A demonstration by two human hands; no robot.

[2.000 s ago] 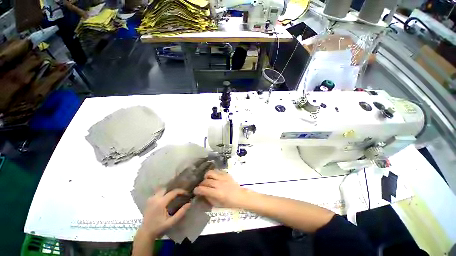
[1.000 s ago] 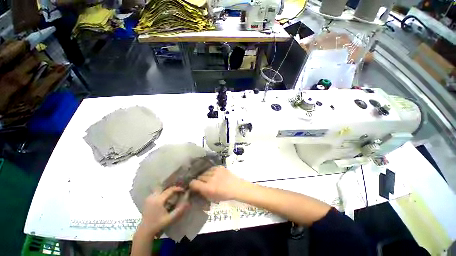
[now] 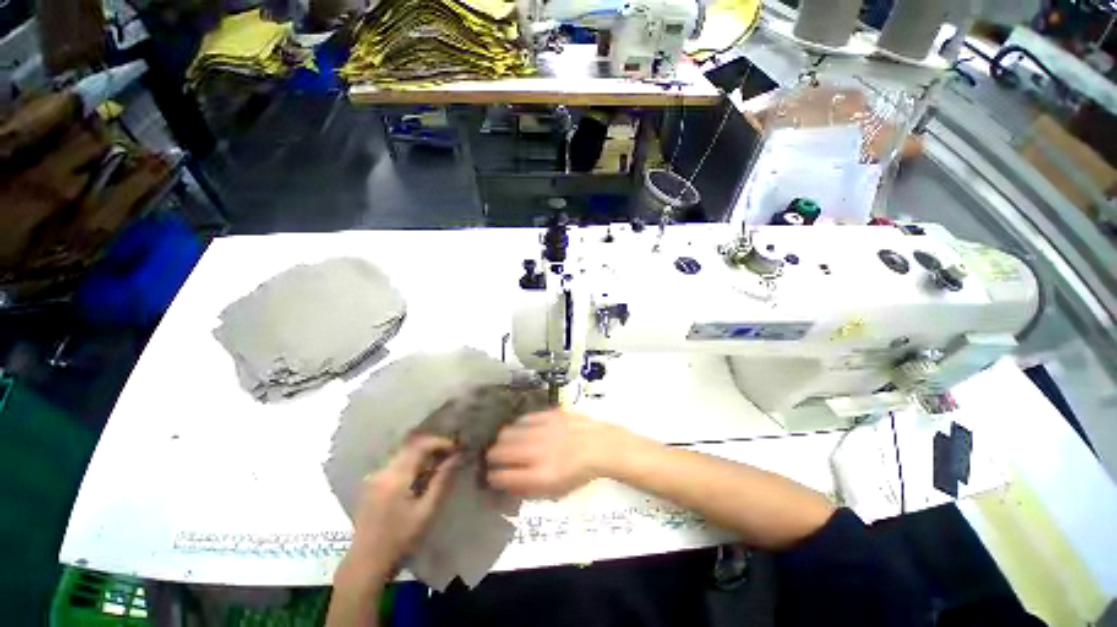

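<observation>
A darker brown-grey folded piece [image 3: 475,414] lies bunched on top of lighter grey-taupe cut pieces [image 3: 380,410], with its far end at the needle area of the white sewing machine [image 3: 784,294]. My left hand [image 3: 402,496] grips the near left edge of the folded piece between thumb and fingers. My right hand [image 3: 545,453] holds its right side, just in front of the presser foot; its fingers are slightly blurred. The presser foot is mostly hidden. A separate stack of grey-taupe pieces [image 3: 312,321] lies on the table's left.
The white table [image 3: 147,465] has printed ruler marks along its front edge. Black pieces [image 3: 952,459] lie at the right. A green crate [image 3: 104,600] is below the left front. Behind are thread cones [image 3: 827,18] and another table with a yellow-edged pile [image 3: 435,43].
Both hands have shifted slightly on the folded piece, which is bunched differently between them. The left stack stays in place. The camera view has moved slightly.
</observation>
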